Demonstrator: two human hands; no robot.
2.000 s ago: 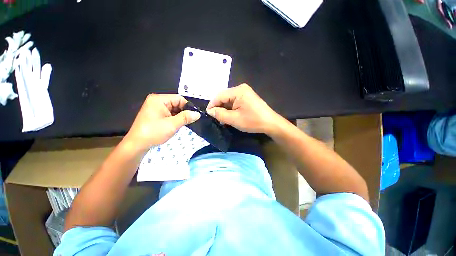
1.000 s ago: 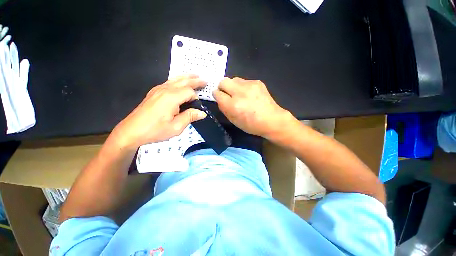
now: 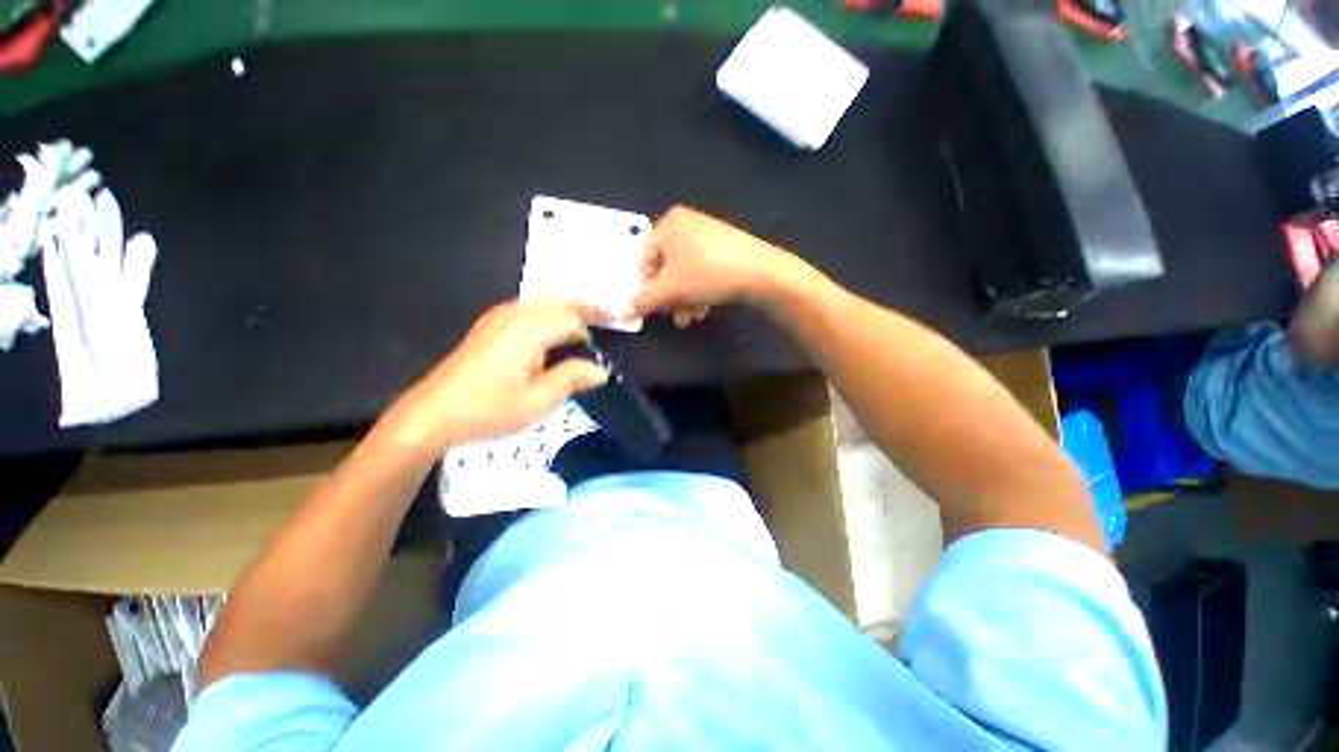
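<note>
A white square plate [image 3: 580, 262] with dark corner holes lies on the black mat in front of me. My left hand [image 3: 514, 367] holds a black strip [image 3: 629, 411] between thumb and fingers, its fingertips at the plate's lower edge. A white printed backing sheet [image 3: 507, 466] hangs below that hand. My right hand [image 3: 705, 272] is at the plate's right edge, its fingers curled and touching the edge. Whether its fingertips pinch a small piece or only the plate cannot be told.
A stack of white plates [image 3: 793, 77] is at the back. A large black stack [image 3: 1028, 162] stands at right. White gloves [image 3: 100, 316] lie at left. Open cartons [image 3: 191, 492] are below the bench edge. Another person's sleeve [image 3: 1266, 400] shows at far right.
Both hands were together at the strip, then moved up to the plate. My right hand has since shifted up along the plate's right edge. The camera view has also shifted.
</note>
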